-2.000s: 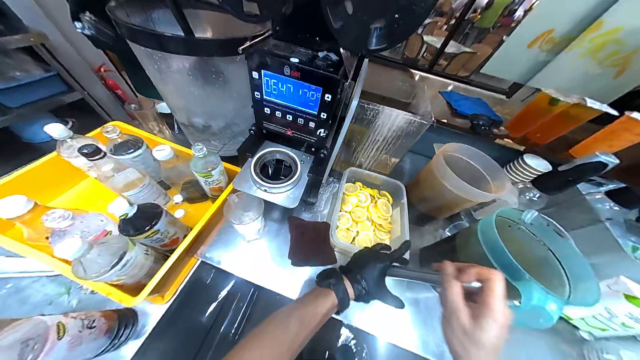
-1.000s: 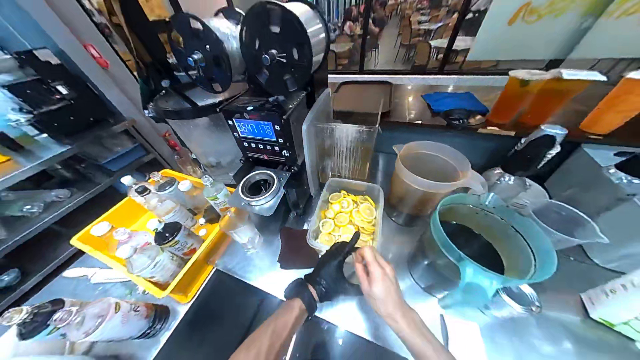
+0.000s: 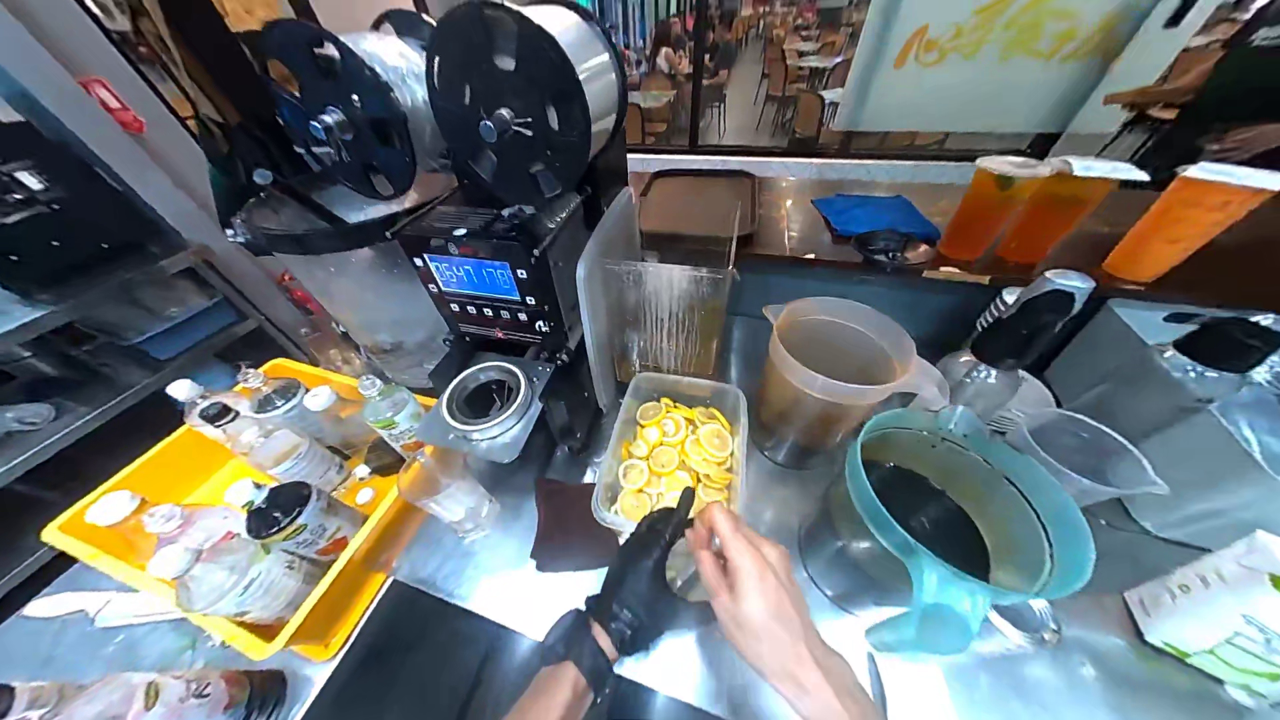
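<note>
My left hand, in a black glove, is at the near edge of a clear plastic container of lemon slices, one finger pointing up toward the slices. My bare right hand is close beside it, its fingers partly curled near the glove. A round, pale translucent thing shows between the hands; whether either one grips it cannot be told. A folded dark brown cloth lies left of the container. A thin, dark-edged tool lies right of my right forearm.
A cup sealing machine and a yellow crate of bottles stand left. Behind the lemon container is a clear upright bin. On the right are a translucent jug, a teal-rimmed pitcher of dark liquid and a carton.
Two seconds ago a long dark tool lay between my spread hands; it is no longer there. My hands have come together in front of the lemon container. The view has tilted up.
</note>
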